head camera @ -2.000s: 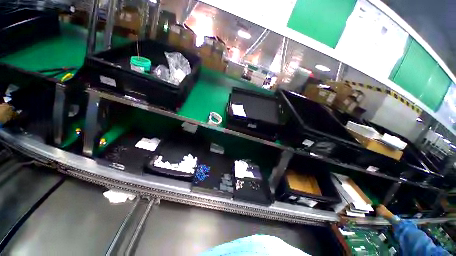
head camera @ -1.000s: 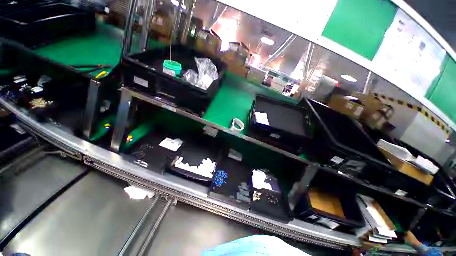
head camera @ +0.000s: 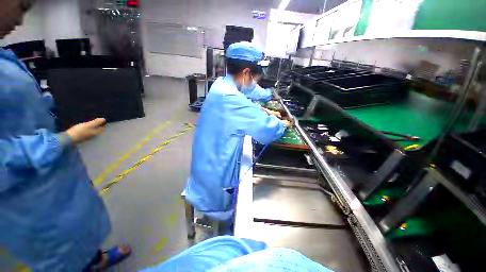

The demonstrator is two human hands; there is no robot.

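Neither of my hands is in view; only blue smock cloth [head camera: 240,257] shows at the bottom edge. Nearest in front of me is the metal-topped conveyor line [head camera: 304,204], running away between a pale front edge and a chain rail. A green circuit board [head camera: 285,137] lies farther along it, under the hands of a seated person in a blue smock and cap. Component trays with small white and tan parts [head camera: 333,150] stand on the lower shelf beyond the rail.
A person in a blue smock [head camera: 42,175] stands close at the left, holding a large black panel or tray [head camera: 96,95]. The seated worker [head camera: 224,138] is ahead. Black bins [head camera: 362,82] stand on the green-matted upper shelf [head camera: 402,119]. Yellow lines [head camera: 144,156] mark the floor.
The view has swung left along the line. The bins and trays seen earlier have mostly left the picture, and two people have come into view. The blue sleeve at the lower right is gone.
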